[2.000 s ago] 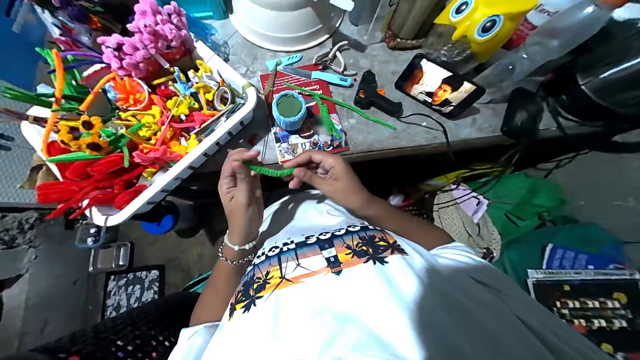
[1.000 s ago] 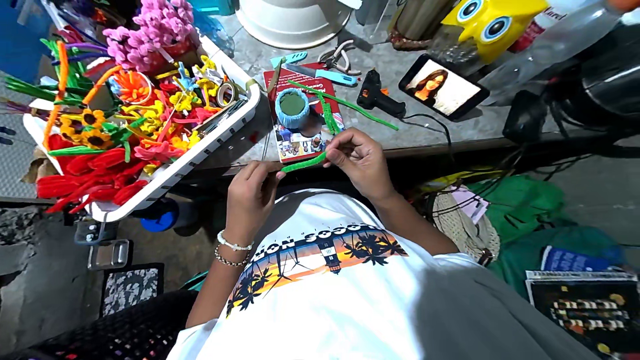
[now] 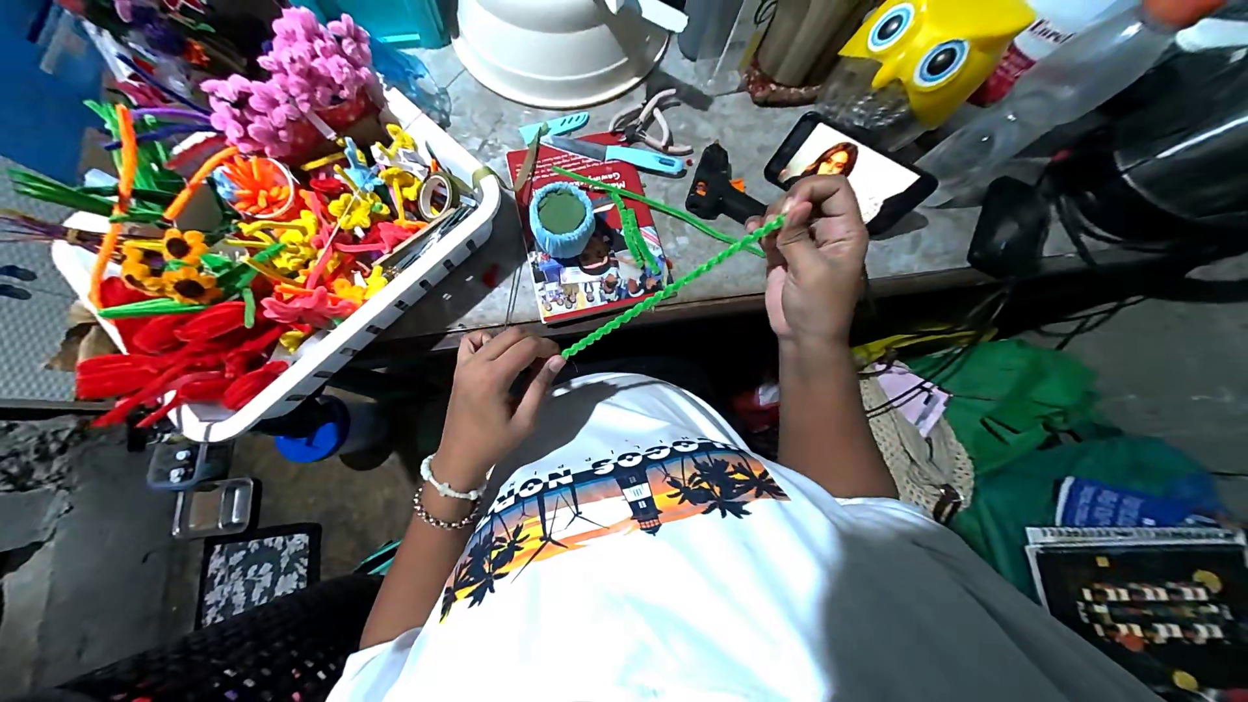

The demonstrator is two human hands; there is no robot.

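A twisted green pipe-cleaner strand [image 3: 673, 290] is stretched slantwise between my hands. My left hand [image 3: 502, 390] pinches its lower end near the table's edge. My right hand [image 3: 819, 253] grips the upper end, higher and to the right, in front of the phone. Behind the strand, a light-blue wrapped cup with a green top [image 3: 563, 219] stands on a red printed booklet [image 3: 604, 292]. Several more green pipe-cleaner pieces [image 3: 634, 229] lie across the booklet and the table beside it.
A white plastic basket [image 3: 341, 356] of pipe-cleaner flowers stands at left. Light-blue cutting tools [image 3: 624, 156], pliers [image 3: 651, 122], a black glue gun [image 3: 717, 185] and a phone [image 3: 887, 185] lie behind the strand. Farther back are a white basin [image 3: 556, 49] and a yellow owl-eyed object [image 3: 931, 54].
My hands have moved apart, my right hand going up and to the right. The green strand, shorter between my hands before, is now drawn out long and looks evenly twisted.
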